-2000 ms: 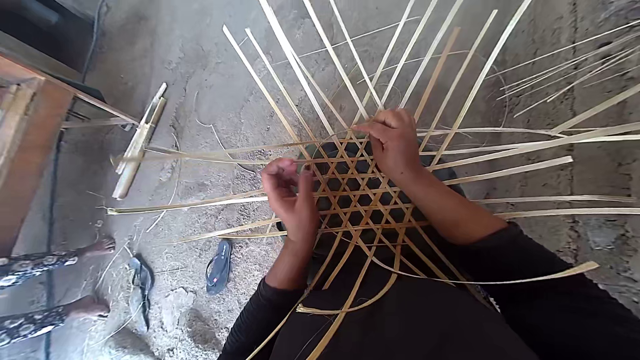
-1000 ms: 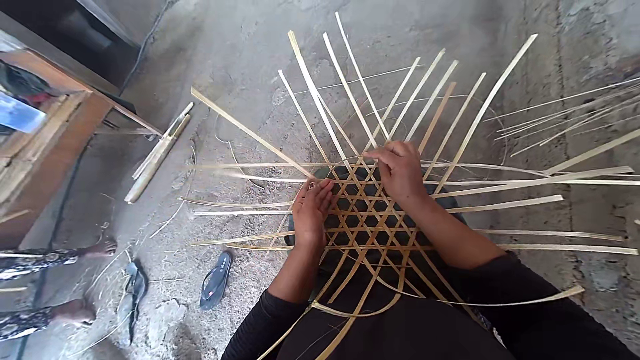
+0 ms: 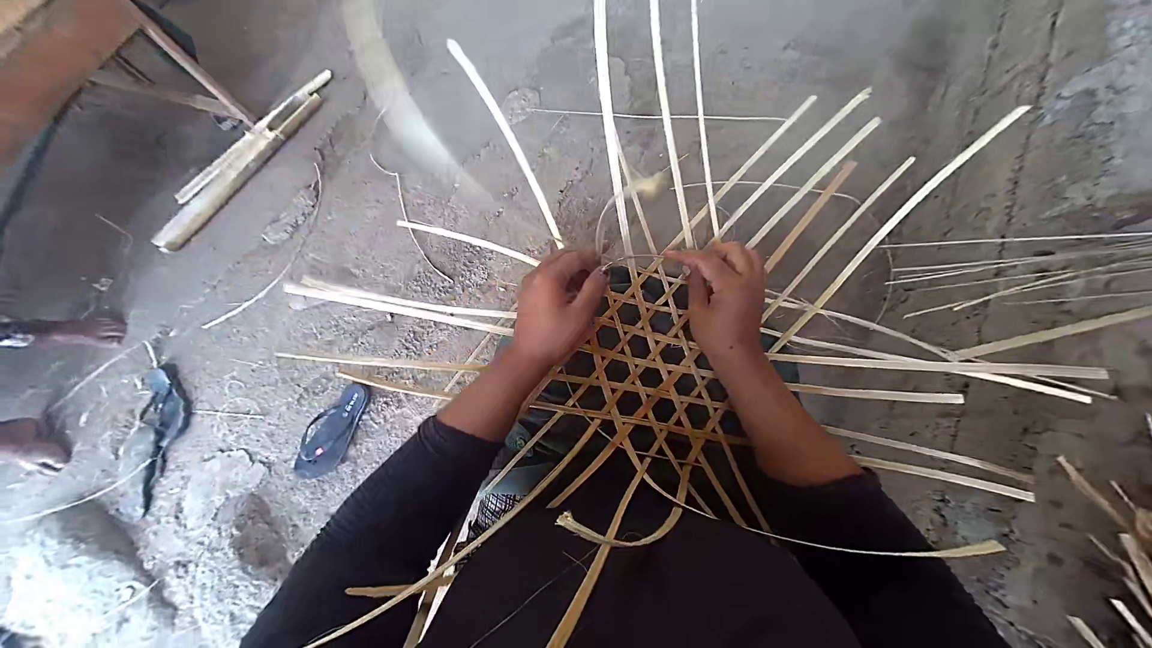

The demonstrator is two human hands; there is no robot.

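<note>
An open hexagonal weave of flat bamboo strips (image 3: 652,360) lies over my lap, its long loose ends fanning out on every side. At the weave's upper left edge, my left hand (image 3: 560,301) pinches a strip between thumb and fingers. My right hand (image 3: 725,297) grips a strip at the upper right edge, thumb and forefinger together. Between the two hands a thin strip (image 3: 634,259) bows across the top edge. A curled strip end (image 3: 621,540) hangs at the near side, against my dark clothing.
Split bamboo pieces (image 3: 243,162) lie on the concrete floor by a wooden table (image 3: 67,54). A flip-flop (image 3: 333,430) and another sandal (image 3: 162,423) are at left, near another person's feet (image 3: 85,330). Thin strips (image 3: 1035,270) lie at right, more (image 3: 1129,540) at lower right.
My left hand, spread flat on the weave a second ago, now pinches at its upper edge. A pale strip at upper left is blurred with motion. The view has shifted.
</note>
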